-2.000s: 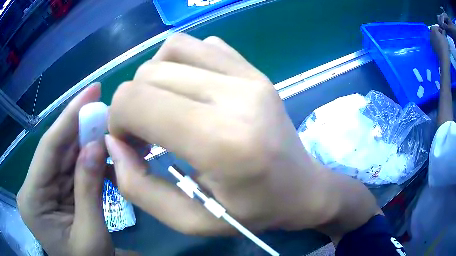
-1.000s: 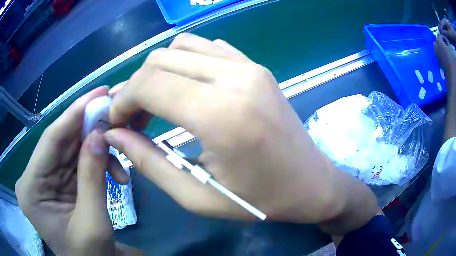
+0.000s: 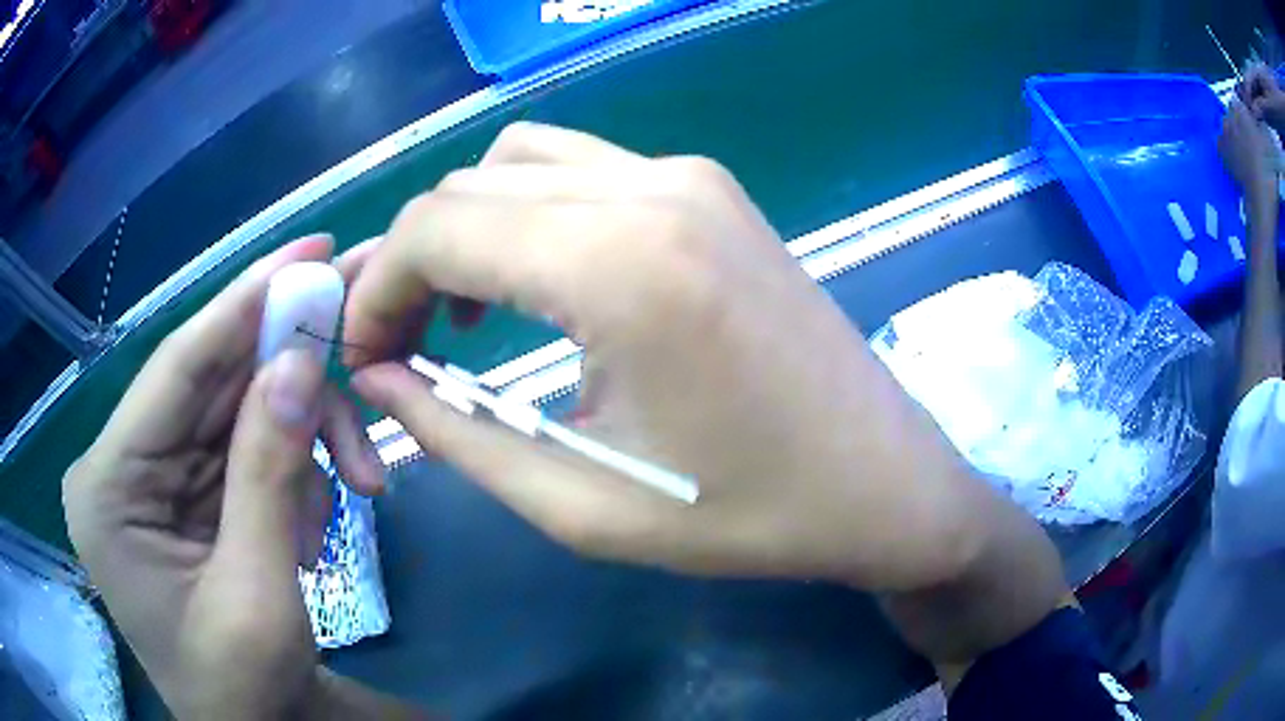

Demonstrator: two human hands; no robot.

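Observation:
A white rounded oblong housing (image 3: 300,310) is held upright between the fingers and thumb of my left hand (image 3: 212,479), at the left of the view. A thin dark wire (image 3: 331,338) runs from the housing's face to the fingertips of my right hand (image 3: 677,366), which pinch its other end. A white stem assembly (image 3: 564,431) with thicker collars lies along my right thumb and palm, its thin end pointing down and right. My right fingertips are just right of the housing. How the stem is held inside my right hand is partly hidden.
A clear bag of white housings (image 3: 1008,395) lies at right. A blue bin (image 3: 1127,155) with a few white pieces stands beyond it, beside another person's hand and arm. A clear parts box (image 3: 350,585) is below my left hand. A blue tray (image 3: 493,42) is across the green belt (image 3: 846,113).
The wire now shows stretched between the housing and my right fingertips. The housing has moved slightly right, and the stem has tilted flatter and shifted up and left.

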